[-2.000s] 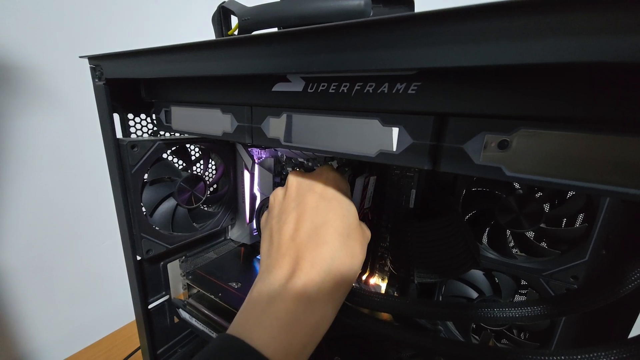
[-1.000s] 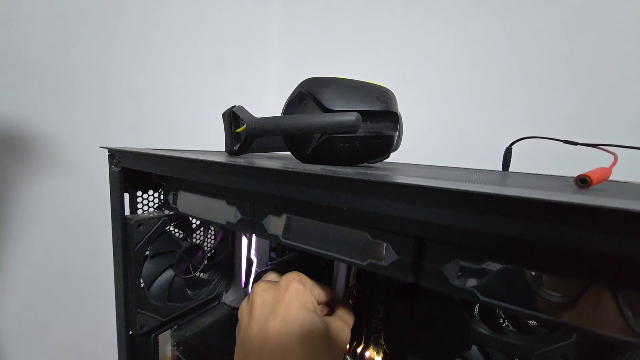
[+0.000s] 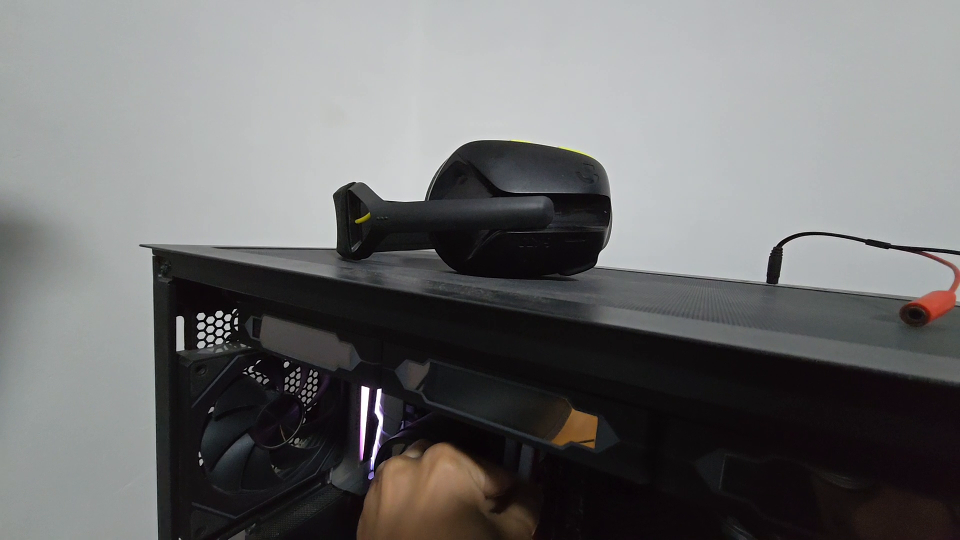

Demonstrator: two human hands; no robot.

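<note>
My left hand is inside the open side of a black computer case, at the bottom middle of the view. Its back and bent knuckles face me, while the fingertips and whatever they touch are hidden. Just left of the knuckles glows a white-purple light strip. Farther left, a black case fan is mounted near a honeycomb vent. Above the hand runs a dark inner panel with a glossy angular inset. My right hand is out of view.
On top of the case lies a black headset with yellow accents. A red audio jack connector and a thin black cable are at the top right. A pale wall stands behind.
The view has tilted up sharply, bringing the whole headset and the cables into sight. My left hand stays inside the case near the light strip; its forearm, seen earlier, is out of frame.
</note>
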